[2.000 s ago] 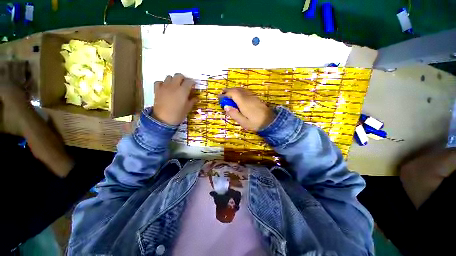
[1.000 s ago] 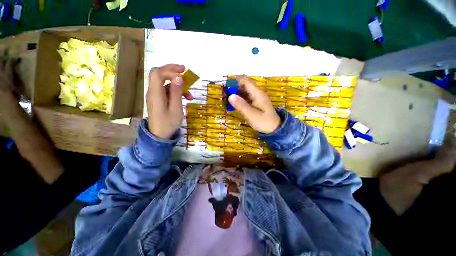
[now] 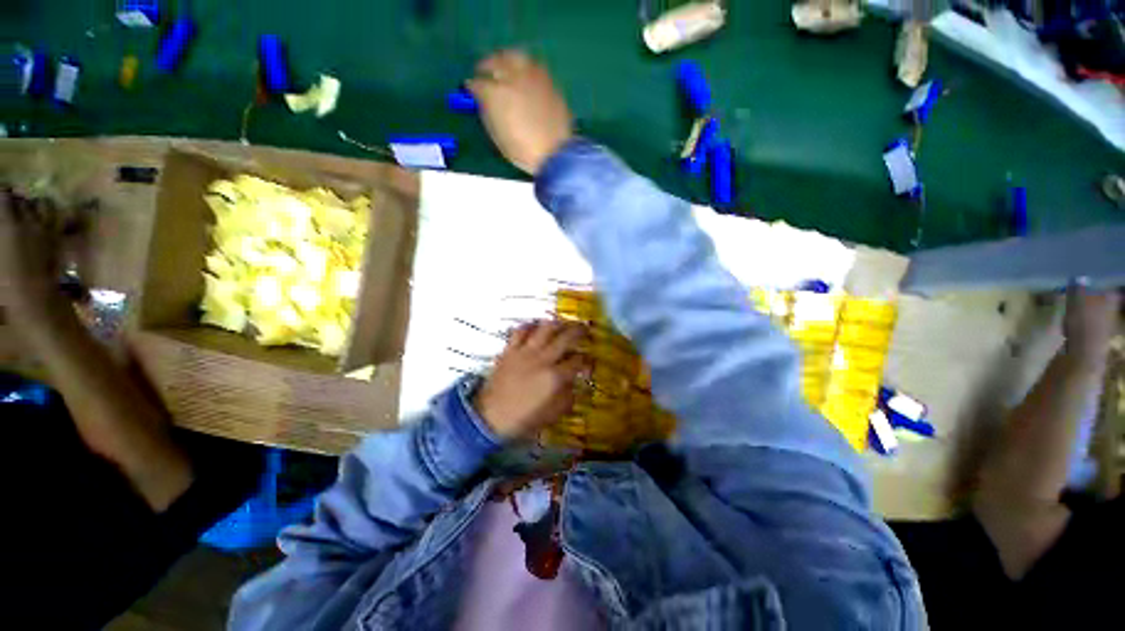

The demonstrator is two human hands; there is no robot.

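Observation:
My right hand (image 3: pixel 521 109) reaches out over the green belt. Its fingertips are at a blue battery cell (image 3: pixel 461 100); whether they grip it cannot be told. My left hand (image 3: pixel 537 380) lies over the left edge of the amber-wrapped wired parts (image 3: pixel 860 358), fingers bent down; whether it holds one is hidden. The amber parts lie in tight rows on the white sheet (image 3: pixel 475 234), thin dark leads pointing left. My right sleeve covers the middle of the rows.
A cardboard box (image 3: pixel 389 265) of yellow paper pieces (image 3: pixel 281 265) stands left. More blue cells (image 3: pixel 722 173) and tan wrapped pieces (image 3: pixel 682 25) lie on the green belt (image 3: pixel 494 31). A grey metal upright (image 3: pixel 1024 259) juts in right. Other people's arms are at both sides.
My right hand has moved from the amber rows to the belt, and the blue cell is gone from over the rows. My left hand has lowered onto the amber parts; its amber piece no longer shows separately.

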